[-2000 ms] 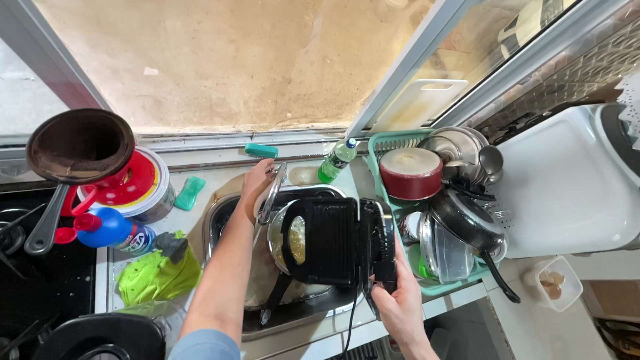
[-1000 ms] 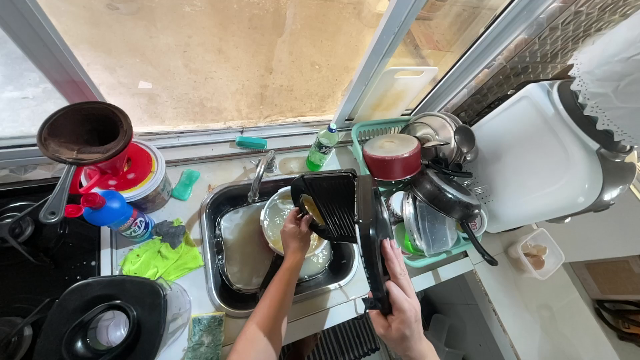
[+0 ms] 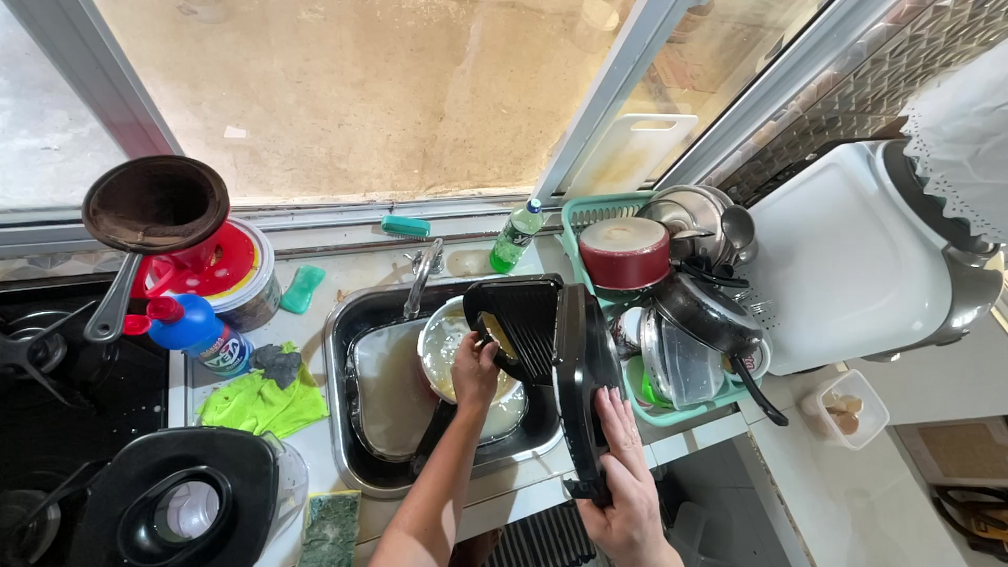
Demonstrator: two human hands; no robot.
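Observation:
A black electric grill (image 3: 587,378) with ribbed plates is spread apart over the right side of the sink (image 3: 339,449). My right hand (image 3: 626,480) holds its outer half from the right, fingers flat on the casing. My left hand (image 3: 476,370) is at the handle edge of the ribbed half, fingers bent; their exact grip is partly hidden. Below my left hand, a pot (image 3: 441,346) with cloudy, sudsy liquid stands in the sink, its dark handle (image 3: 433,433) pointing toward me. Left of the pot lies a basin or tray (image 3: 386,386) with murky water. The faucet (image 3: 424,276) is behind.
A green dish rack (image 3: 583,213) right of the sink holds a red pot (image 3: 624,252), a frying pan (image 3: 705,311) and lids. Left are a blue cleaner bottle (image 3: 197,335), a lime cloth (image 3: 268,402), a sponge (image 3: 331,528) and a black stove (image 3: 71,354). A green-liquid bottle (image 3: 516,236) stands behind.
My left hand has left the faucet and come to the grill's ribbed half. The grill's halves are spread, its outer half now upright in my right hand.

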